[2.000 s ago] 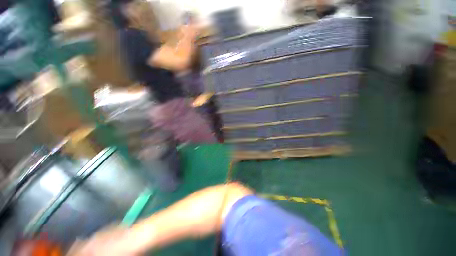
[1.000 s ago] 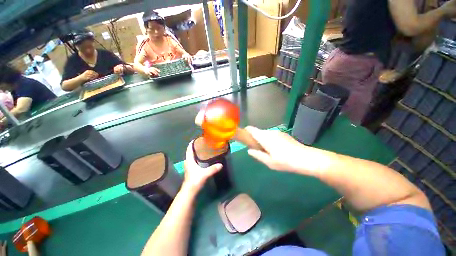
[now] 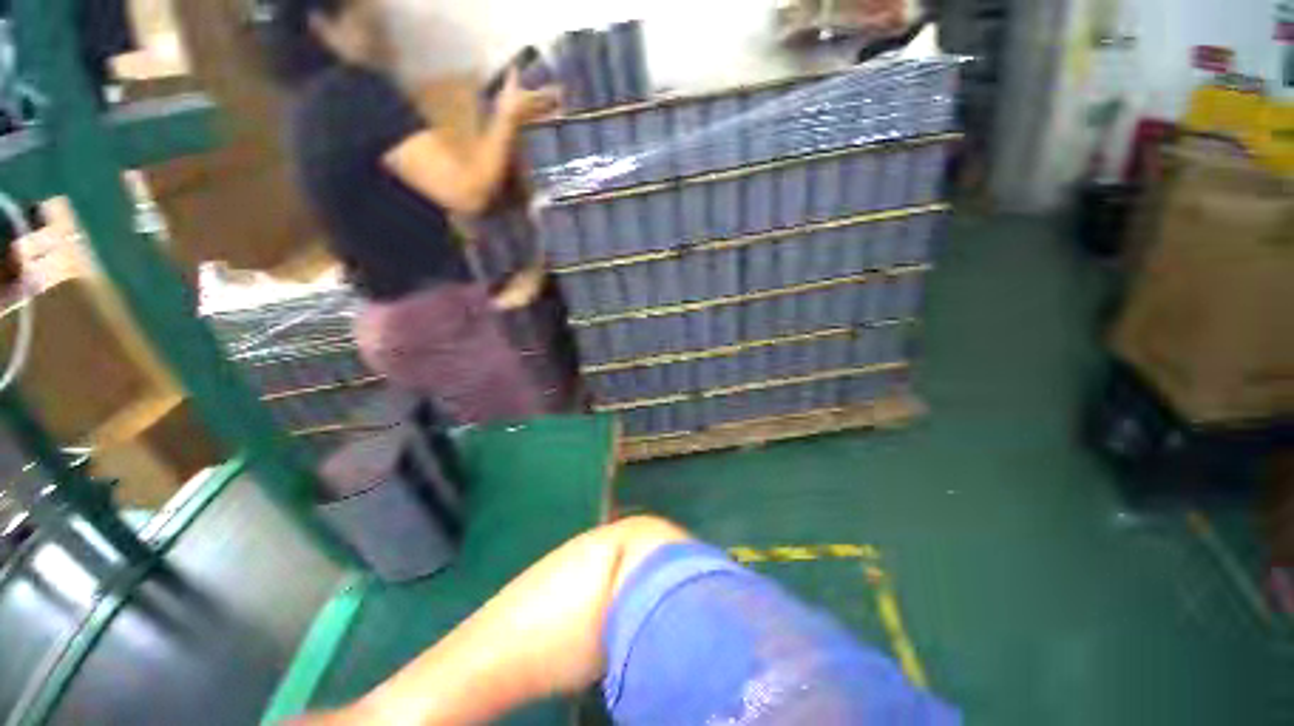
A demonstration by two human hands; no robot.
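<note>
My right forearm, below a blue sleeve, reaches to the lower left, and its hand is cut off by the bottom edge. My left hand is out of the picture. Nearest in front, a grey speaker cabinet (image 3: 386, 514) stands upright on the green workbench (image 3: 532, 475), with a second, darker cabinet (image 3: 436, 461) close behind it. Both are somewhat blurred. No mallet or end cap shows.
The dark conveyor belt (image 3: 213, 624) is at lower left beside a green post (image 3: 178, 284). A person (image 3: 412, 213) stands beyond the bench holding a dark object, beside wrapped stacked cabinets (image 3: 738, 263). Cartons (image 3: 1220, 298) stand at right; yellow-black tape marks the floor.
The view has swung to the right since one second ago. The mallet, both hands, the capped cabinets and the loose end caps have left the picture. The stacked cabinets now show at centre.
</note>
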